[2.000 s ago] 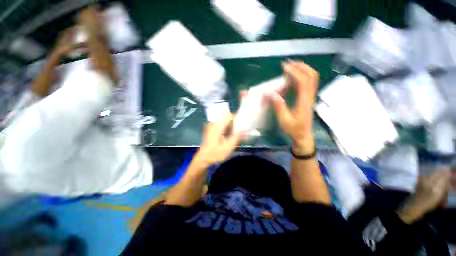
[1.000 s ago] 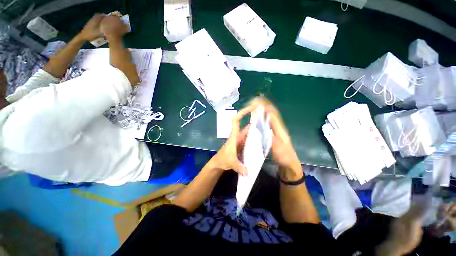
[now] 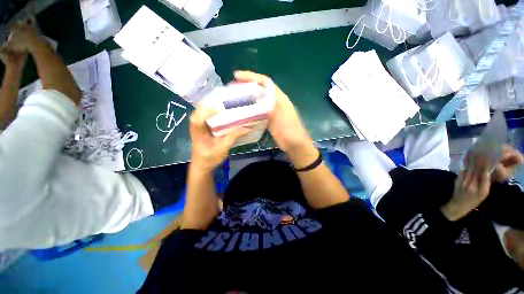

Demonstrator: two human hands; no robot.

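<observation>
An erected white retail box [image 3: 238,106] with a dark opening on top and a pinkish-red edge is held between my two hands above the bench's front edge. My left hand [image 3: 210,135] grips its left side and underside. My right hand [image 3: 281,118] is around its right side, fingers over the far edge. The box and fingers are slightly blurred. A fanned stack of flat box blanks [image 3: 373,95] lies to the right on the green bench. A row of white boxes [image 3: 166,54] lies to the left, beyond my left hand.
A cable ring and white sticks [image 3: 170,119] lie left of my hands. Tangled small white parts [image 3: 95,135] lie on a white sheet. Boxes with white cables [image 3: 431,66] stand at right. A person in white sits at left, another in black at right, holding a pale flat piece [image 3: 491,140].
The flat white piece between my hands now shows as an open box, held further left. The view has shifted, so the bench items sit elsewhere in the picture.
</observation>
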